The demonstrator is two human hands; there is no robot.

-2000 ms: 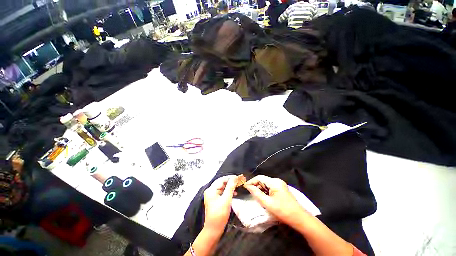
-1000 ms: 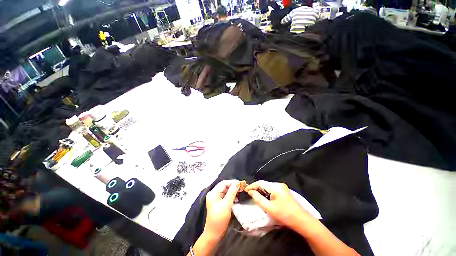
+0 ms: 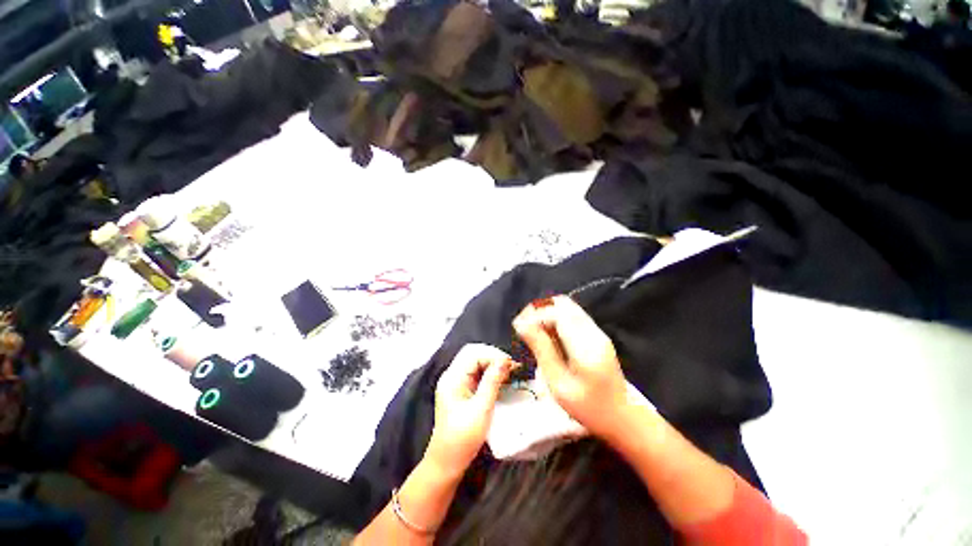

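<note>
A black garment [image 3: 682, 352] lies bunched over the table edge and the lap, with a white pointed piece [image 3: 687, 252] at its far side and a white patch [image 3: 528, 424] below the hands. A thin pale line runs across the cloth. My left hand [image 3: 469, 392] pinches the black cloth at its fingertips. My right hand [image 3: 570, 357] is raised just beyond and to the right, its fingertips pinched together over the cloth. A needle or thread at the right fingertips is too small to tell.
On the white table [image 3: 373, 203] lie red-handled scissors [image 3: 386, 286], a phone [image 3: 309, 308], a dark pile of small pieces [image 3: 347, 369], black thread cones [image 3: 247, 395], a green item [image 3: 134, 318] and small bottles [image 3: 149, 272]. Black and brown garment heaps [image 3: 554, 96] stand behind.
My right hand has moved away from my left hand, up and forward over the garment. My left hand stays near the same place. The camera view has tilted down and shifted slightly.
</note>
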